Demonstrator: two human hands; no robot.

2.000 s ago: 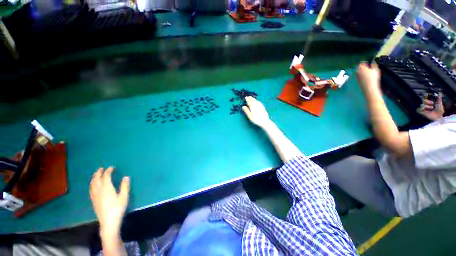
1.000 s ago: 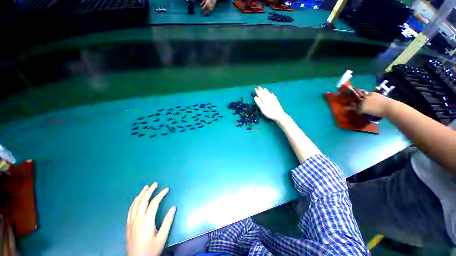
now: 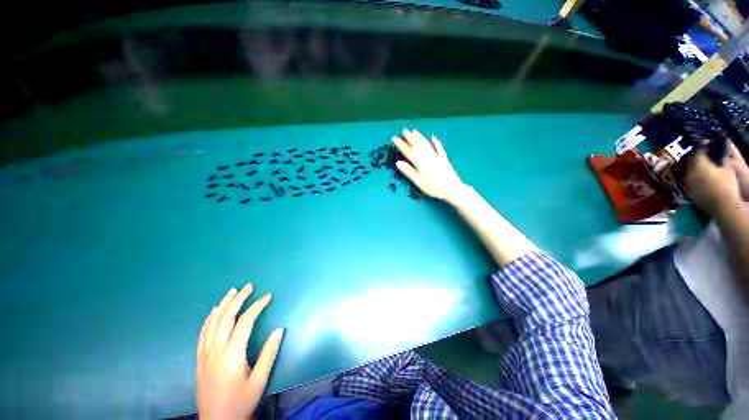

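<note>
Small black parts (image 3: pixel 287 174) lie spaced apart in rough rows on the teal-green surface. Just right of them is a loose pile of the same parts (image 3: pixel 383 157), partly covered by my right hand. My right hand (image 3: pixel 428 166) lies palm down over the right side of the pile with its fingers spread. Whether a part is under its fingertips is hidden. My left hand (image 3: pixel 233 354) rests on the surface at the lower left, fingers apart, holding nothing.
A darker green strip (image 3: pixel 328 90) runs along the far side. At the right, an orange-brown base plate (image 3: pixel 627 187) carries a fixture with white tabs (image 3: pixel 630 139). Another person's hand (image 3: pixel 713 179) is beside it. Black ribbed goods (image 3: pixel 698 120) lie behind.
My right hand has moved left and onto the pile. My left hand stays low on the surface. The view has shifted, and the left fixture is out of frame. The neighbour's hand has moved right.
</note>
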